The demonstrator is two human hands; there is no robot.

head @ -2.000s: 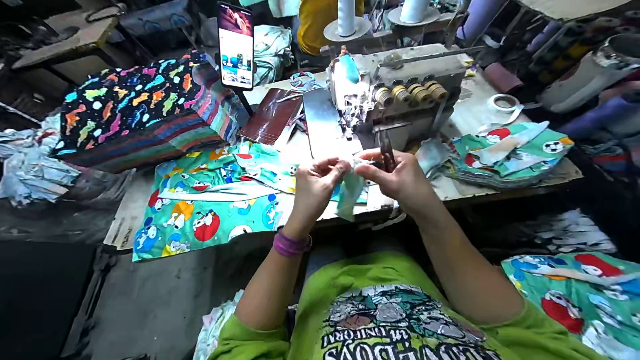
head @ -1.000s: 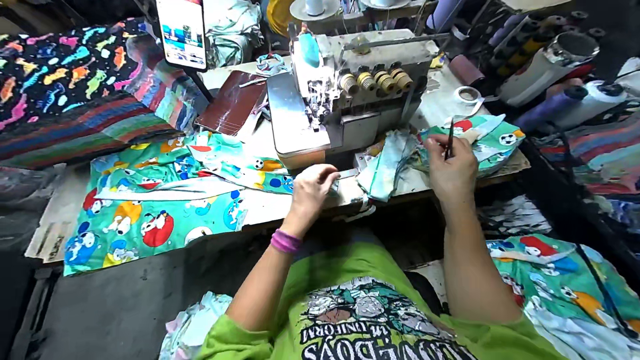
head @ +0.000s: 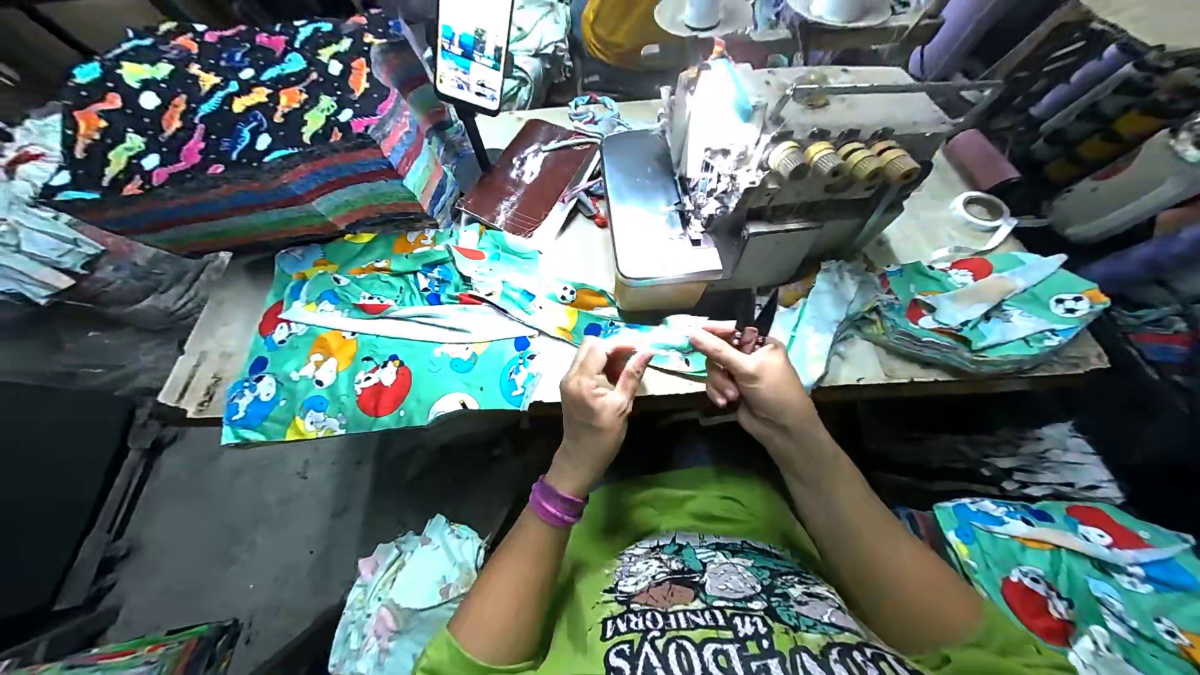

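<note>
My left hand [head: 600, 389] pinches the near edge of a green printed fabric piece [head: 656, 339] just in front of the overlock sewing machine [head: 816, 141]. On the same strip, my right hand [head: 755, 375] holds the other end between thumb and finger, with dark thread snips [head: 757, 323] also in its grip, blades pointing away. More green cartoon-print fabric [head: 375, 366] lies spread to the left. A stack of cut green pieces [head: 994, 309] lies at the right, with pale folded fabric [head: 830, 309] beside it.
A phone [head: 473, 52] on a stand and a brown booklet [head: 530, 178] stand behind the spread fabric. A tall pile of black printed cloth [head: 244, 122] occupies the left back. A roll of white tape [head: 982, 211] lies at the right. More green fabric [head: 1069, 581] is at lower right.
My right hand has come left from the stack at the right, and both hands now meet on the fabric before the machine. The view has shifted.
</note>
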